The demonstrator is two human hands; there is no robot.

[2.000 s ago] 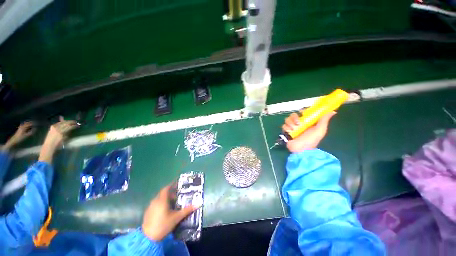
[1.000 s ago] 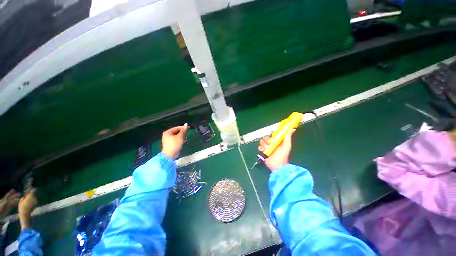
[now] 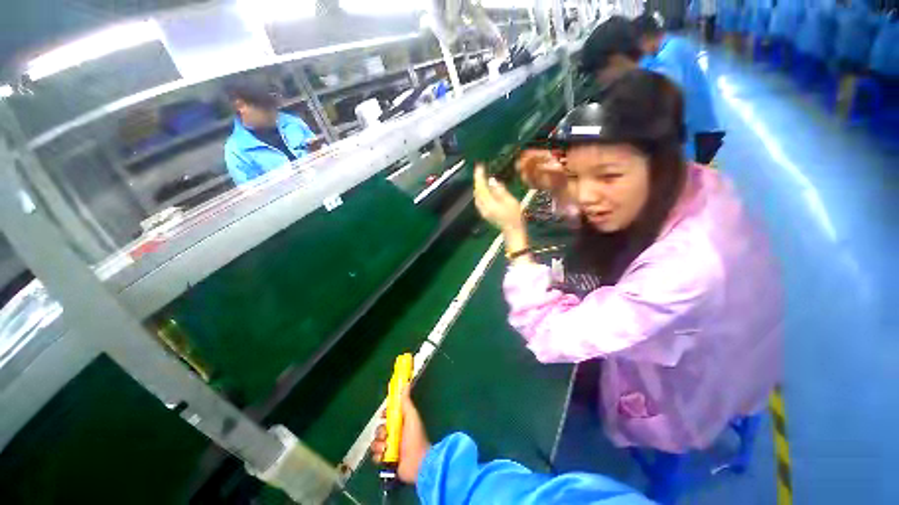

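My right hand (image 3: 412, 437), in a blue sleeve, is near the bottom middle of the picture. It holds the yellow electric screwdriver (image 3: 396, 419), which is upright with its dark tip pointing down, over the bench beside the white edge strip (image 3: 451, 314). My left hand is out of the picture. The phone, the round tray and the pile of slivers are not in view.
A person in a pink smock (image 3: 690, 306) sits at the right with both hands raised over the bench. A pale post (image 3: 187, 395) slants at the lower left. The green conveyor (image 3: 394, 311) runs along the strip. Another person in blue (image 3: 258, 148) is beyond the line.
The view has swung up and to the right, towards the person in pink. My left hand, which was over the conveyor, has left the picture. My right hand still holds the screwdriver.
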